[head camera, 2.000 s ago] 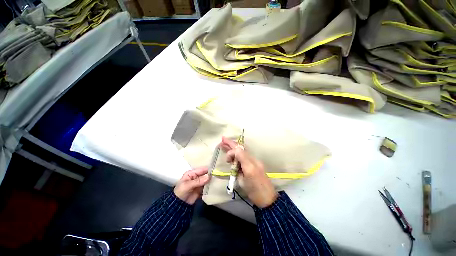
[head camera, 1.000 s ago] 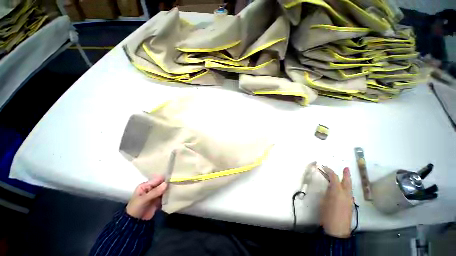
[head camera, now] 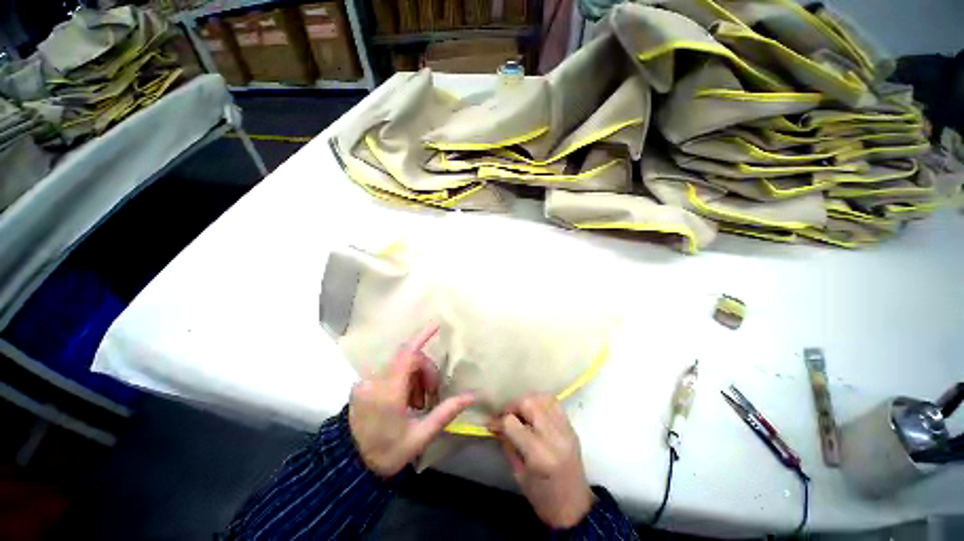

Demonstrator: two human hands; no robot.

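Note:
The beige bag body (head camera: 507,328) lies at the near edge of the white table, with a grey reinforcement patch (head camera: 340,292) at its left end. Yellow edging (head camera: 588,374) runs along its near and right side. My left hand (head camera: 400,407) is over the bag's left part, fingers spread, thumb pointing right; no grip on the cloth shows. My right hand (head camera: 544,454) pinches the bag's near edge by the yellow edging. Part of the near edge is hidden behind my hands.
Right of the bag lie a slim heat pen (head camera: 683,406), red-black tweezers or snips (head camera: 765,428), a small yellowish block (head camera: 729,310), a flat tan strip (head camera: 821,406) and a tool cup (head camera: 875,454). A heap of beige bags (head camera: 740,137) fills the table's back.
The slim pen has left my right hand and lies on the table. My right hand has come back to the bag. My left hand has opened and moved over the bag.

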